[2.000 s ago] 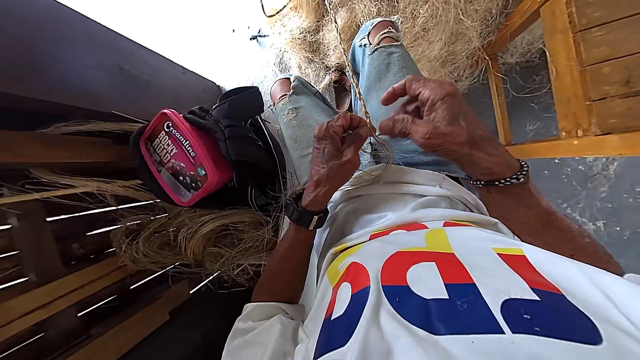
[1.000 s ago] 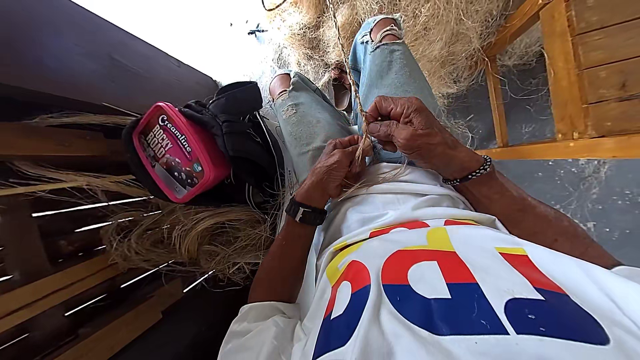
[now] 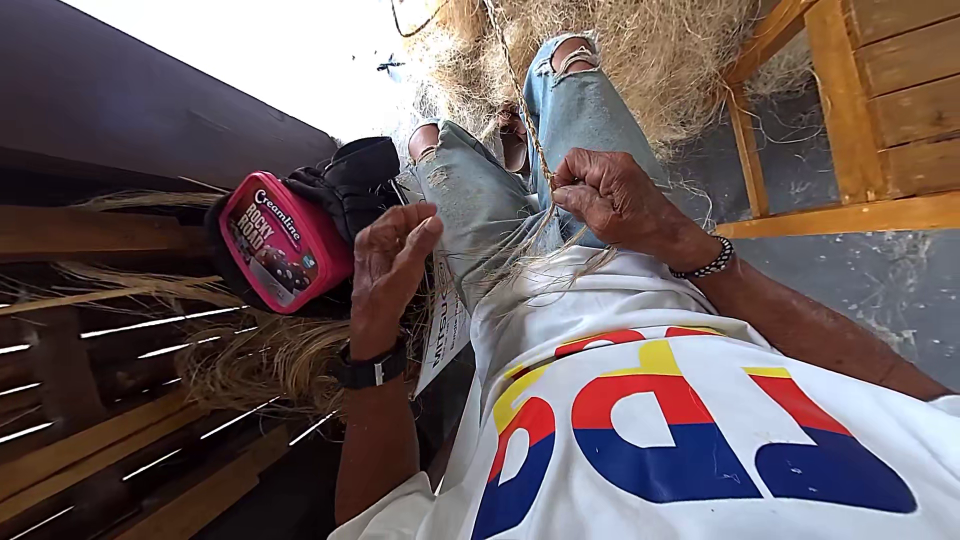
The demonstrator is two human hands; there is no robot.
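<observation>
My right hand point(image 3: 611, 196) pinches a thin twisted cord of plant fibre point(image 3: 523, 101) above my lap. From the fingers the cord runs up between my knees and out of the top of the view. Below the pinch its loose fibre ends point(image 3: 551, 259) spread over the white shirt and the jeans. My left hand point(image 3: 390, 262), with a black watch on the wrist, is raised to the left of the cord, away from it. Its thumb and fingers are apart, and no fibre shows plainly between them.
A pink plastic ice cream tub point(image 3: 281, 244) rests against a black bag point(image 3: 352, 180) on the left. Below it lies a bundle of loose fibre point(image 3: 277, 367) by wooden slats. A big heap of pale fibre point(image 3: 652, 67) lies beyond my knees. Wooden furniture point(image 3: 847, 112) stands at the right.
My left hand has let go of the cord and moved left, away from my right hand. Both hands were together at the cord one second ago. My right hand still pinches it.
</observation>
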